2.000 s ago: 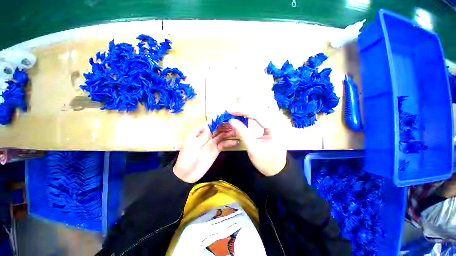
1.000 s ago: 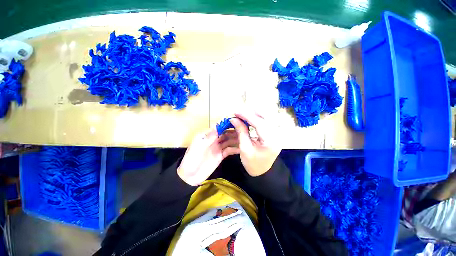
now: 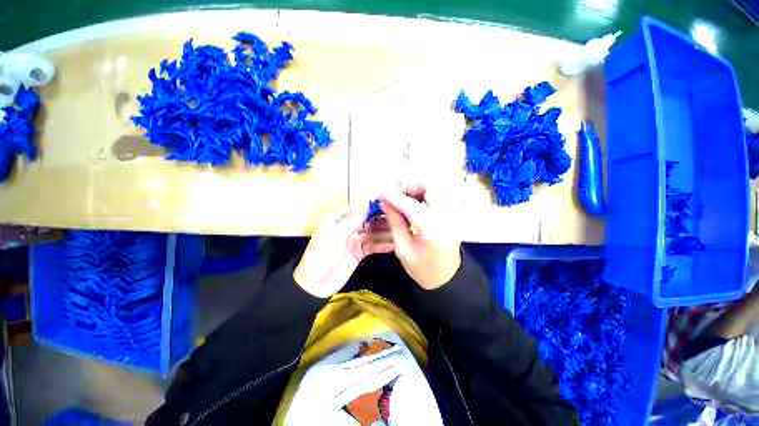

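Note:
A small blue spiky hair piece (image 3: 374, 211) is held between both hands' fingertips, near the table's front edge. Most of it is hidden by the fingers, and I cannot tell whether it is one piece or two joined. My left hand (image 3: 331, 251) grips its left side, palm turned up. My right hand (image 3: 421, 241) pinches it from the right with thumb and fingers. A large tangled heap of blue hair pieces (image 3: 220, 108) lies at the left on the table. A smaller heap of chunkier blue pieces (image 3: 514, 146) lies at the right.
A glossy blue elongated tool (image 3: 590, 170) lies beside a tilted blue bin (image 3: 626, 175). A white bottle (image 3: 585, 55) lies at the rear right. Lower bins of blue parts sit left (image 3: 168, 308) and right (image 3: 509, 287). White rolls (image 3: 29, 70) are far left. A person's sleeve (image 3: 722, 366) shows lower right.
Both hands have closed in around the blue piece, and less of it shows between the fingers. The whole view has shifted slightly.

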